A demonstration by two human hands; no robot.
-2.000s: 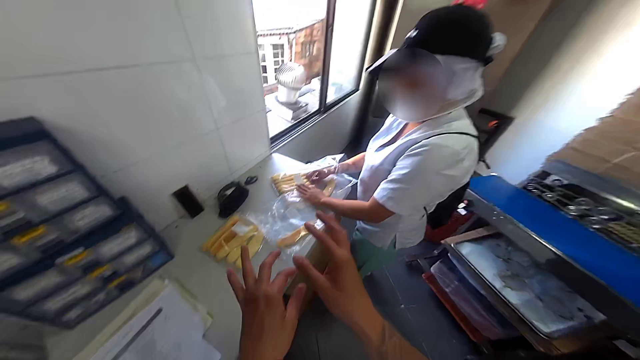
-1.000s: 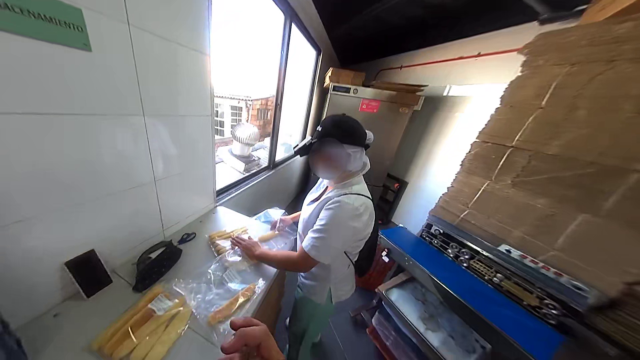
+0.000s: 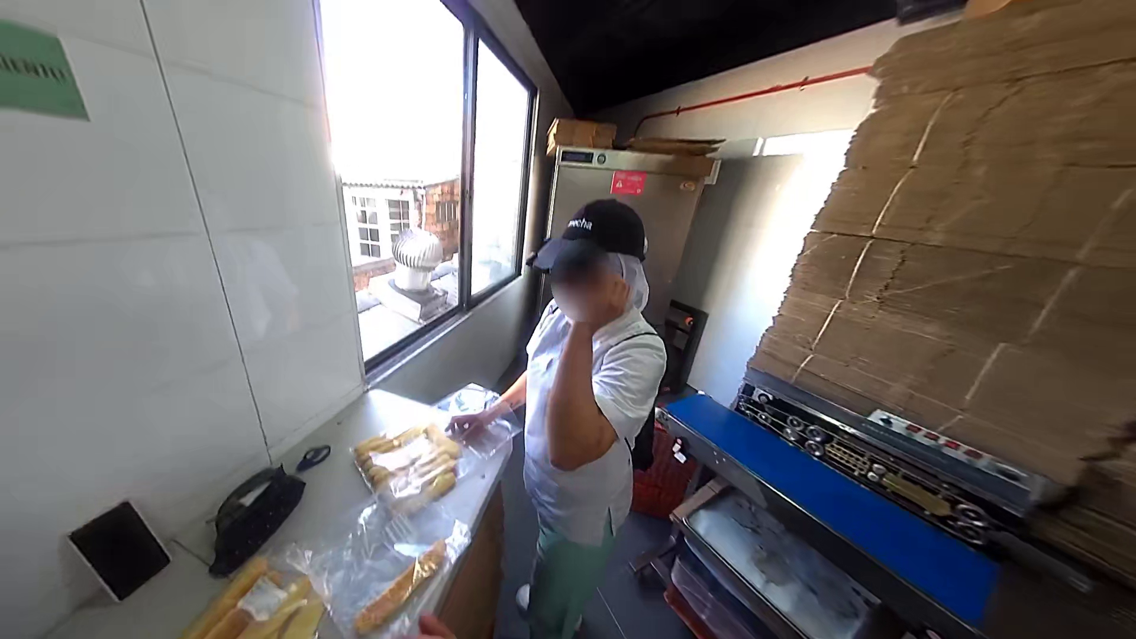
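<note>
Only the fingertips of one of my hands show at the bottom edge, just below a clear plastic bag [image 3: 351, 555] with a browned bread stick [image 3: 401, 587]; which hand it is, I cannot tell. The other hand is out of view. Left of that bag lies a pack of pale bread sticks [image 3: 257, 603] with a white label. Farther along the counter [image 3: 333, 435] is another bagged pack of bread sticks [image 3: 408, 461]. A co-worker [image 3: 581, 399] in a white shirt and black cap rests one hand by a clear bag there and holds the other against the head.
A black pouch [image 3: 257, 515] and a dark tablet-like object [image 3: 120, 548] stand near the wall. On the right runs a sealing machine with a blue conveyor belt [image 3: 834, 506], beside tall stacked cardboard [image 3: 985, 240]. A steel cabinet [image 3: 661, 222] stands behind the co-worker.
My hands, both in view two seconds ago, have dropped almost out of the frame. The co-worker has raised one hand from the bread to the head. The view has swung up and right.
</note>
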